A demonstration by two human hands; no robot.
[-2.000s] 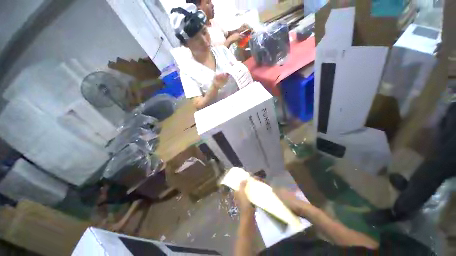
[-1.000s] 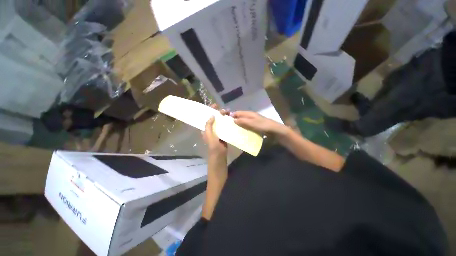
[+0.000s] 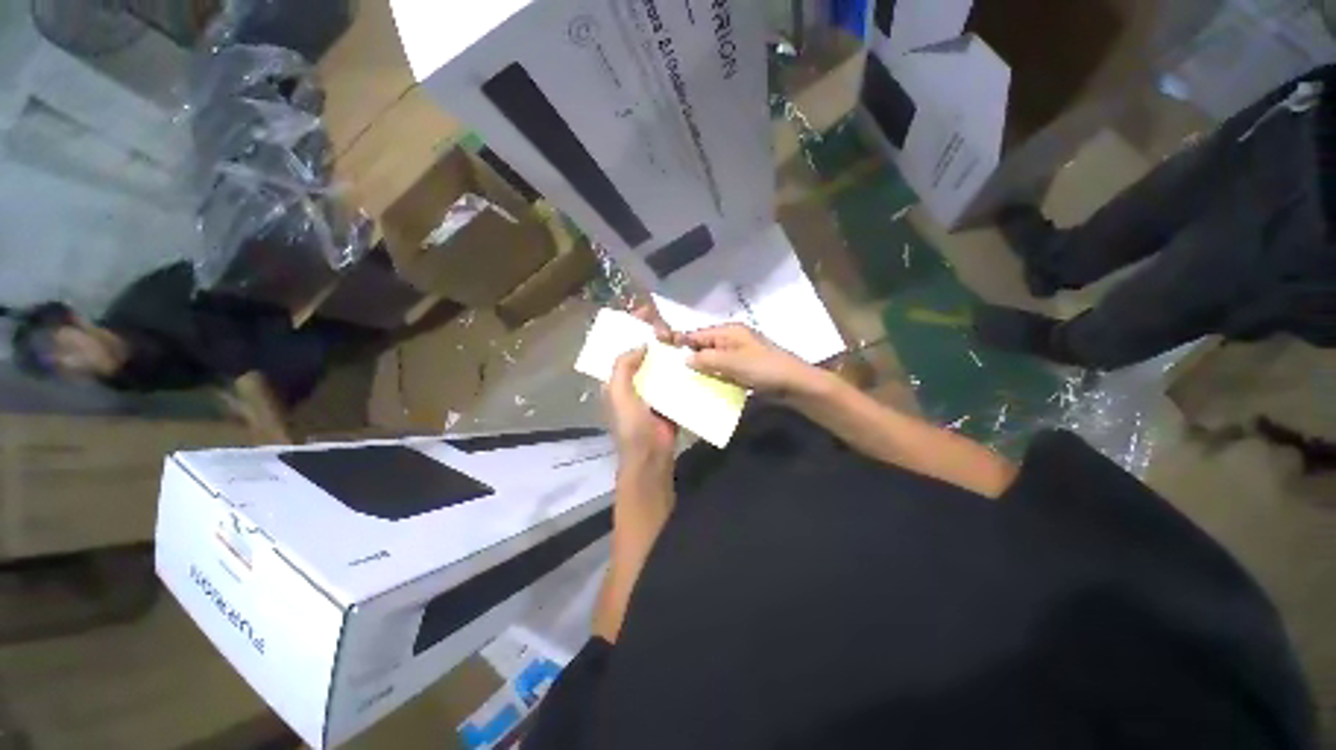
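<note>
A pale yellow label sheet [image 3: 689,396], bright under glare and short as if folded, is in my hands near the middle of the view. My left hand [image 3: 636,403] grips its lower side, thumb on the face. My right hand [image 3: 740,359] is at the sheet's upper right edge, fingertips bent together close to the left fingers. Whether a small sticker is between the fingertips cannot be told. A white soundbar carton [image 3: 396,542] leans at the lower left, its FURRION end towards the left. Another white carton [image 3: 645,132] stands upright beyond my hands.
An open white flap [image 3: 791,293] lies beyond my right hand. Brown cartons [image 3: 462,242] and clear plastic wrap [image 3: 264,176] are at the upper left. A person in dark clothes [image 3: 191,344] is low at the left. Another person's dark legs [image 3: 1172,235] are at the right. Scraps litter the green floor.
The view has tilted down from the people and table. The sheet, long a second ago, now looks shorter and folded. Both hands stay on it. A person has come into view at the left.
</note>
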